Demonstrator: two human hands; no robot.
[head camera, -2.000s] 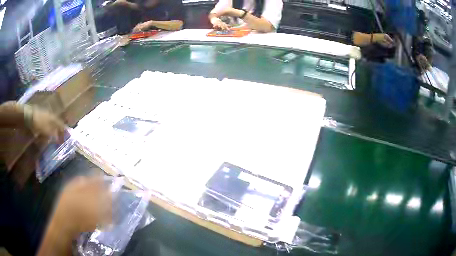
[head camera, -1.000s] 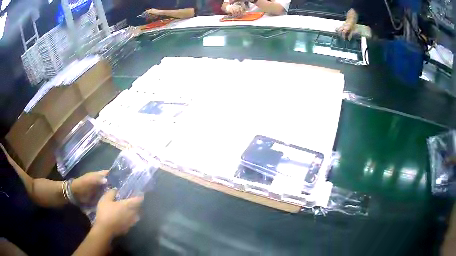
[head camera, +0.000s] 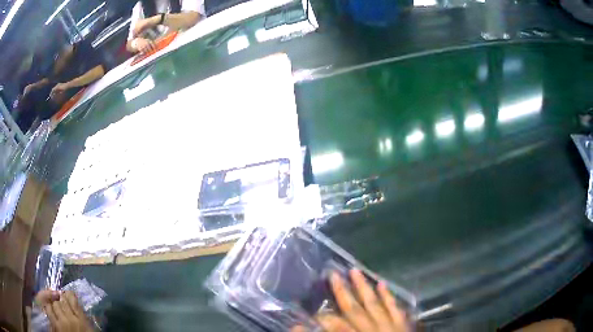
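Several bagged phone parts (head camera: 292, 266), dark rounded rectangles in shiny clear sleeves, lie fanned at the near edge of the white divided tray (head camera: 188, 130). My right hand (head camera: 364, 308), bare, holds them from the near side, fingers spread over the top sleeve; its wrist is cut off by the bottom edge. My left hand is not clearly in view; a pale patch at the bottom edge under the packets cannot be told. A black phone part (head camera: 247, 185) lies on the tray's near right corner, and a smaller-looking one (head camera: 104, 198) at its left.
Another person's hand (head camera: 65, 314) is at clear packets (head camera: 49, 269), lower left. A cardboard carton (head camera: 19, 240) stands left. Crumpled film (head camera: 351, 194) lies beside the tray on the green belt (head camera: 416, 91). A packet (head camera: 585, 168) and a forearm (head camera: 540, 327) show right. People sit opposite.
The view has swung right and tilted, so the tray sits further left. The fanned bagged parts and my right hand have come into view at the near edge.
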